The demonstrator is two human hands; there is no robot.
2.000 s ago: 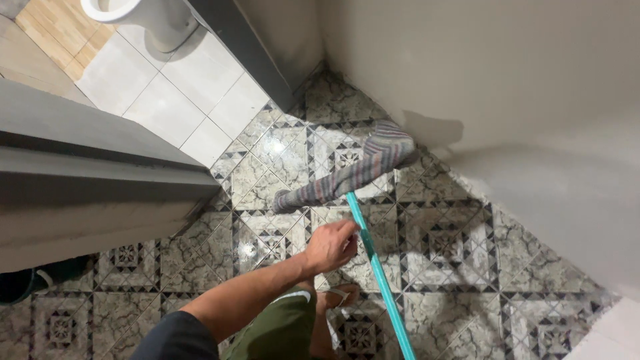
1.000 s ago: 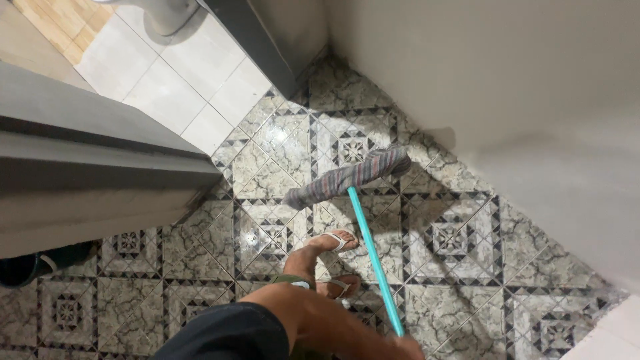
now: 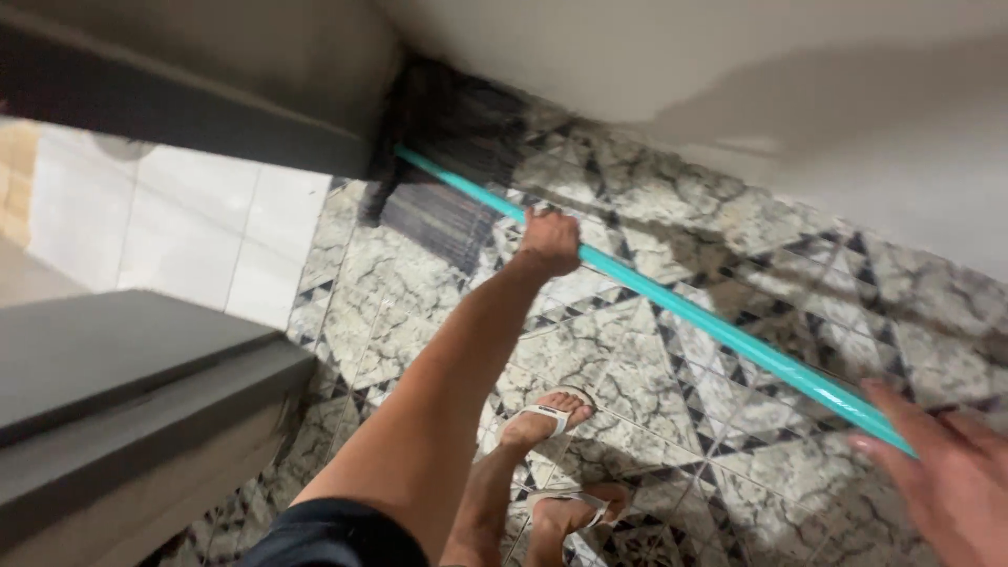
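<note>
My left hand is closed around a turquoise pole near the middle of the view. At the lower right, my right hand holds the pole's near end between thumb and fingers, somewhat blurred. The pole's far end meets a dark striped cloth, which lies spread on the patterned tile floor in the shaded corner by the wall. Whatever head the pole has under or behind the cloth is hard to make out there.
My feet in white flip-flops stand on the tiles below the pole. A pale wall runs along the upper right. Grey door frame parts flank an opening to white floor tiles at the left.
The pole has swung round, and its cloth-covered end has moved into the corner beside the door frame. The striped cloth, bunched along the head before, now lies spread out. Both hands now show on the pole.
</note>
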